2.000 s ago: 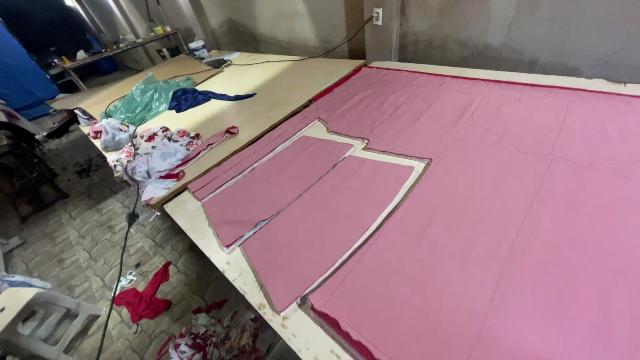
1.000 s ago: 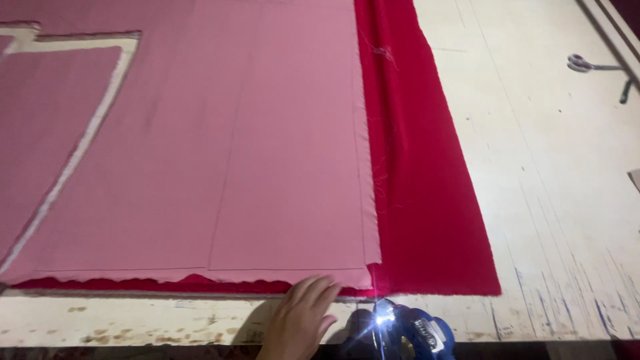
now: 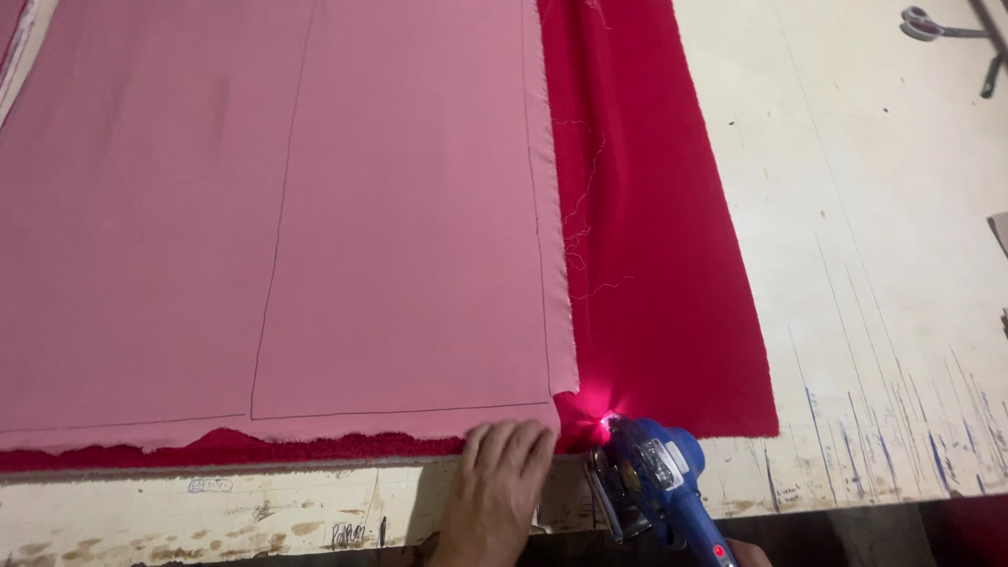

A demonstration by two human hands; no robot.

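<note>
Pink fabric (image 3: 409,236) with drawn pattern lines lies over red fabric (image 3: 669,236), which sticks out on the right and along the near edge. My left hand (image 3: 504,480) rests on the near edge of the cloth, fingers close together, near the corner of the drawn line. Just right of it, my right hand (image 3: 748,554) grips the handle of a blue electric rotary cloth cutter (image 3: 657,472); most of that hand is out of frame. The cutter's lamp shines on the red fabric beside the pink corner, and its metal base is at the table's near edge.
The pale wooden table (image 3: 827,315) bears pen marks and stains. A pair of scissors (image 3: 937,30) lies at the far right, near a dark object (image 3: 991,76). Loose threads (image 3: 587,197) lie on the red fabric. The table's near edge runs just below the cloth.
The lit cutter has moved up from the table's near edge onto the red fabric's edge. My left hand is still beside it. The view swung widely from the first frame, where no hands show.
</note>
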